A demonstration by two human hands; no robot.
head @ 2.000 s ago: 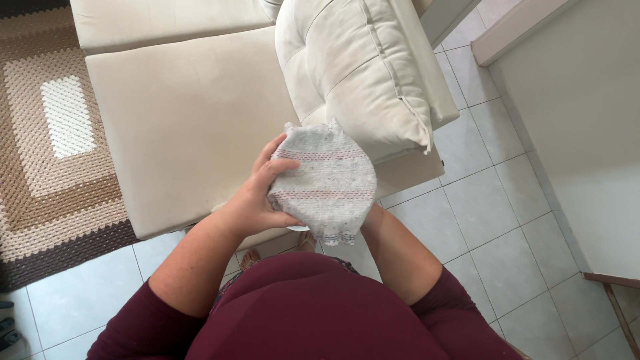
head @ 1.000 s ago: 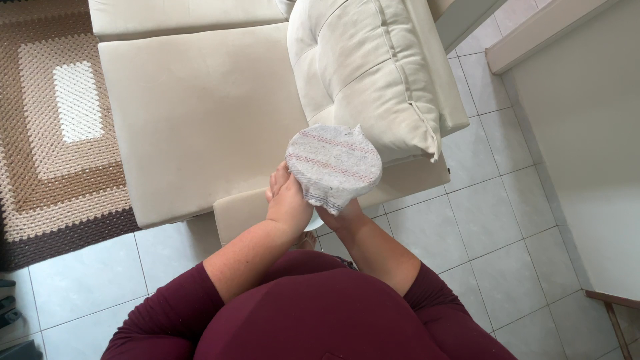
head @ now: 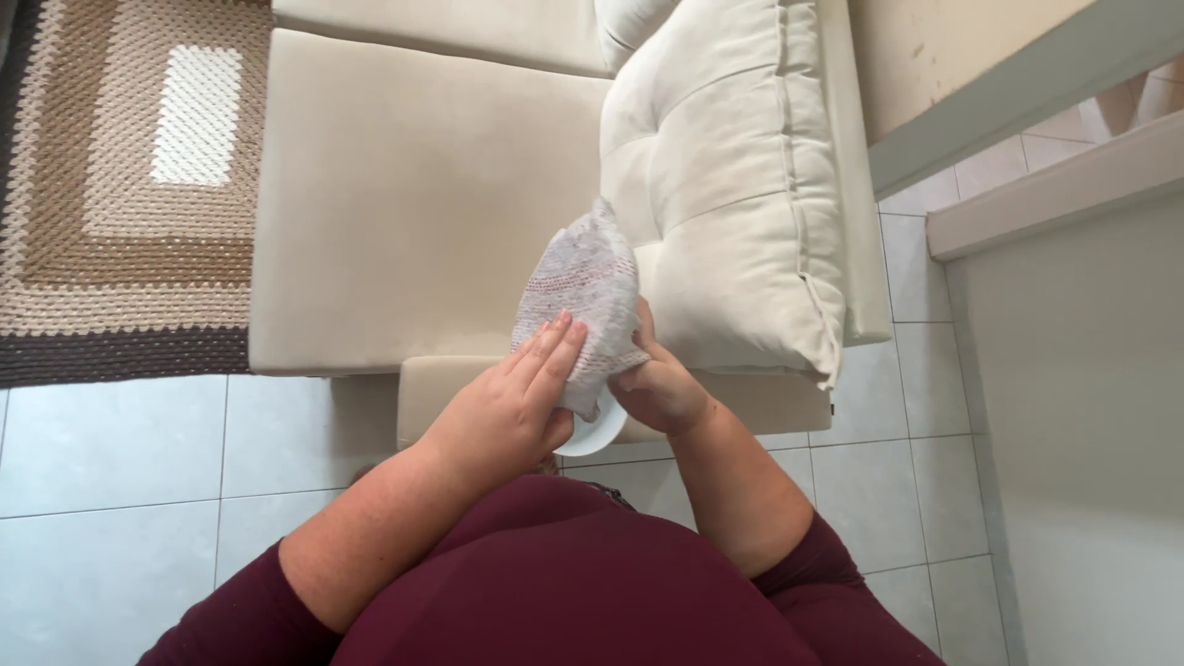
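A light grey cloth (head: pixel 581 277) with reddish stitched stripes is draped over a white round dish (head: pixel 595 430), whose rim shows below the cloth; the rest of the dish is covered. My left hand (head: pixel 523 393) lies on the lower left of the cloth, its fingers extended and pressed against it. On the right side, my right hand (head: pixel 659 384) grips the edge of the cloth and dish, with some fingers hidden behind them. Both are held in front of my body, over the sofa's front edge.
A beige sofa seat (head: pixel 425 203) lies beyond my hands, with a tufted cushion (head: pixel 712 185) at its right. A crocheted rug (head: pixel 139 268) covers floor tiles at the left. A wall (head: pixel 1091 398) stands at the right.
My left hand has moved from the dish's lower side onto the face of the cloth. The covered dish has tilted, and its white rim shows more below.
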